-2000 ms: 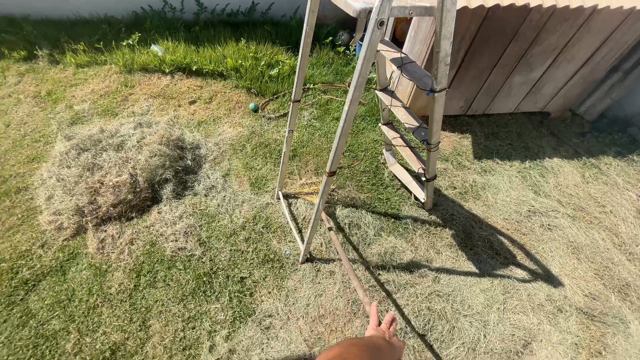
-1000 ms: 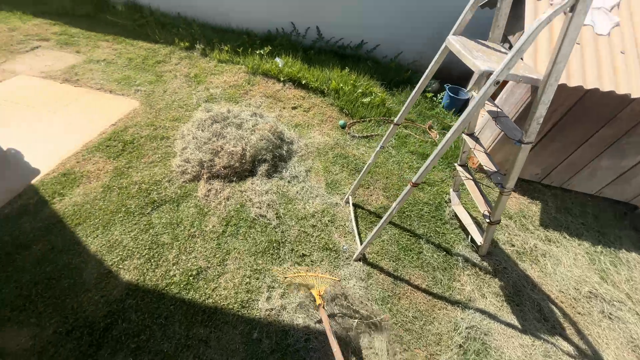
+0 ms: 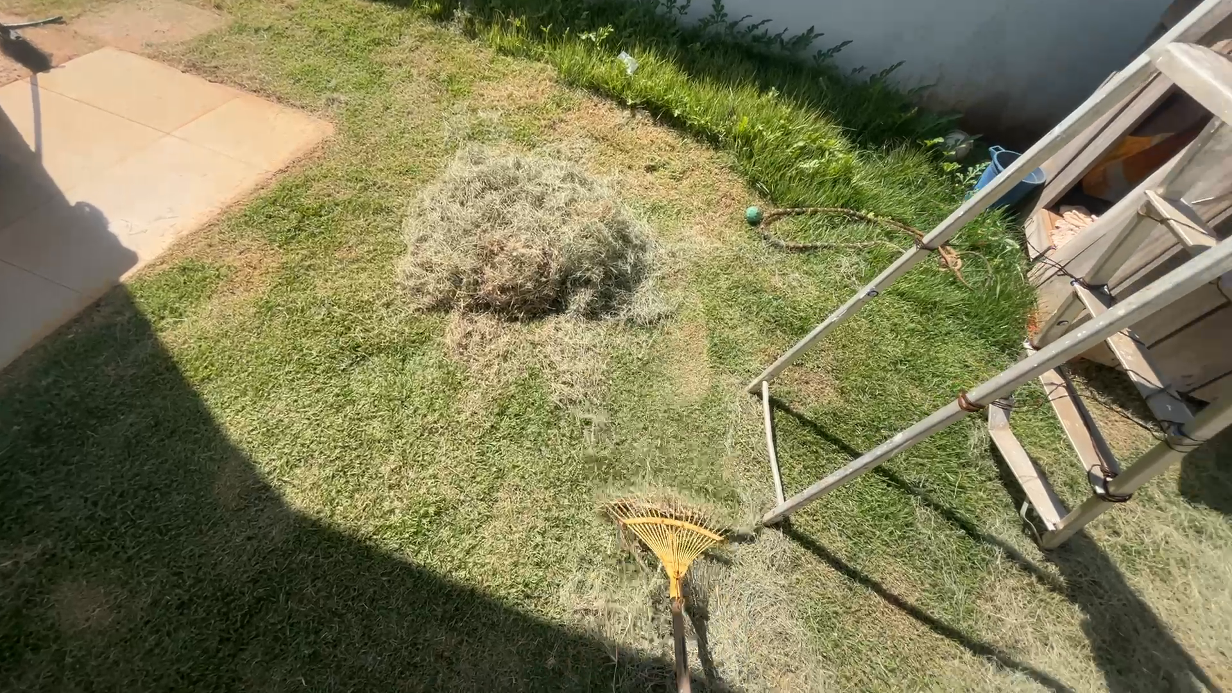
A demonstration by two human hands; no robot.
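Neither of my hands shows in the head view now. A yellow fan rake point(image 3: 674, 539) rests with its tines on the lawn at the lower middle, and its handle point(image 3: 680, 640) runs out past the bottom edge. Loose cut grass point(image 3: 751, 616) lies around and to the right of the rake head. Beyond it, at the upper middle, stands a heap of dry cut grass point(image 3: 525, 236), with a thin trail of clippings point(image 3: 568, 356) on its near side.
A metal stepladder point(image 3: 895, 443) stands at the right, its foot close to the rake head. Behind it are a blue bucket point(image 3: 1011, 178) and wooden boards. A looped rope point(image 3: 837, 214) and a green ball point(image 3: 753, 216) lie on the grass. Paving slabs point(image 3: 164, 164) are at the upper left.
The view has swung left, so the heap and ladder sit further right. A hand seen by the rake handle two seconds ago is out of view. The rake head now shows beside the ladder's foot.
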